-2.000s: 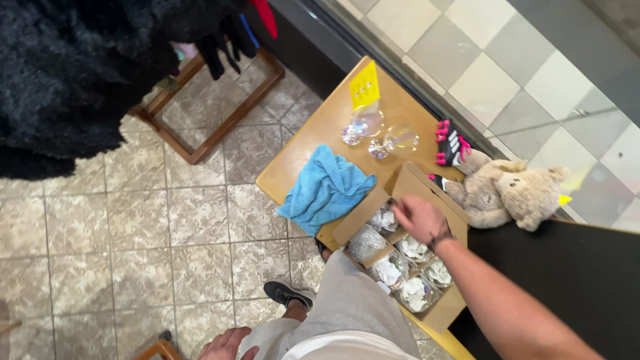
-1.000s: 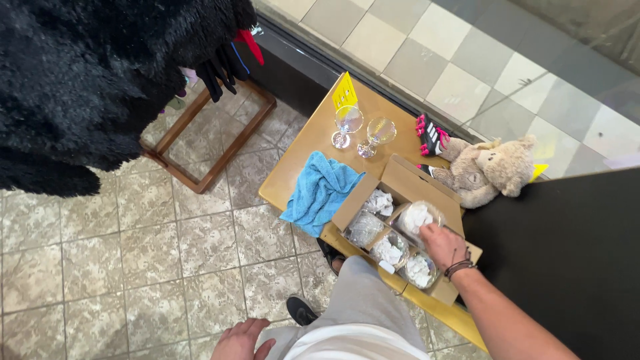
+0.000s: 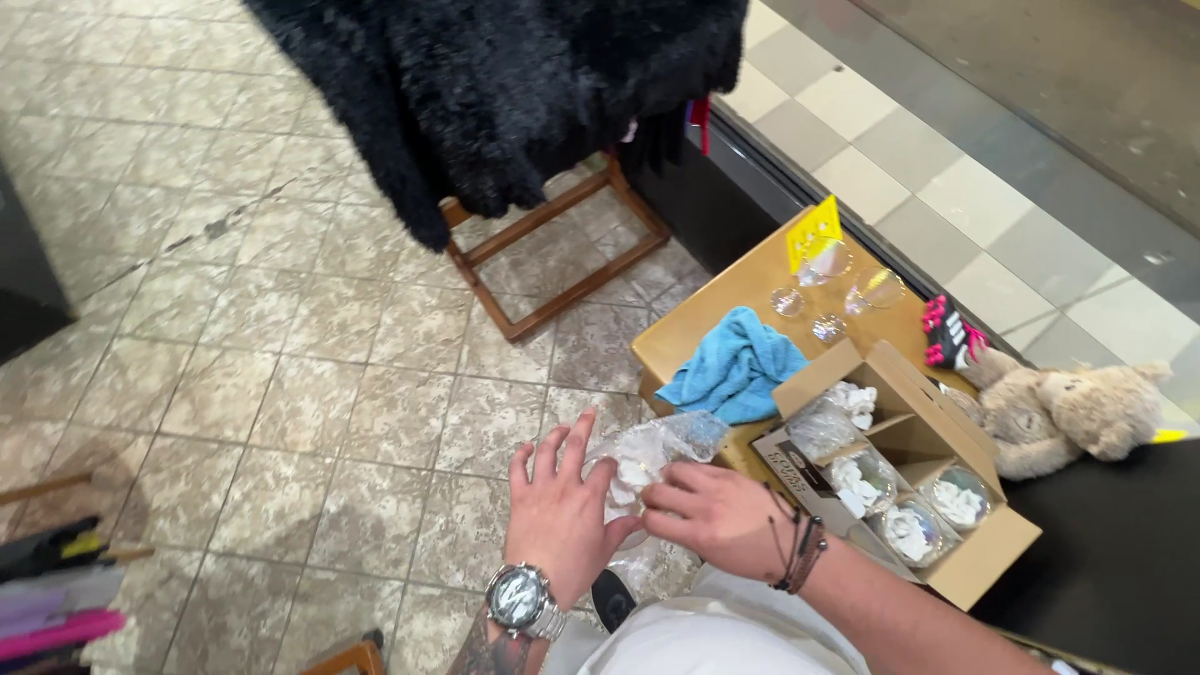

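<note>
Between my two hands is a glass in clear plastic wrap (image 3: 647, 459), with white paper stuffed inside. My left hand (image 3: 562, 497), a steel watch on its wrist, has its thumb and index finger against the wrap, other fingers raised. My right hand (image 3: 717, 516) pinches the wrapped glass from the other side. To the right an open cardboard box (image 3: 1003, 553) with dividers holds several glasses stuffed with paper (image 3: 909, 530) and a bubble-wrapped one (image 3: 823, 427). Two clear stemmed glasses (image 3: 877, 289) are on the wooden table (image 3: 694, 314), behind a blue cloth (image 3: 736, 366).
A yellow card (image 3: 816, 232) is by the glasses. A teddy bear (image 3: 1041, 412) and a small black and pink shoe (image 3: 949, 333) lie beyond the box. Black furry garments (image 3: 525, 94) hang over a wooden rack (image 3: 562, 248). Colored items (image 3: 56, 600) are at lower left.
My right hand has moved from the box to in front of me, with a wrapped glass now there. My left hand has come up to it. The view has swung left.
</note>
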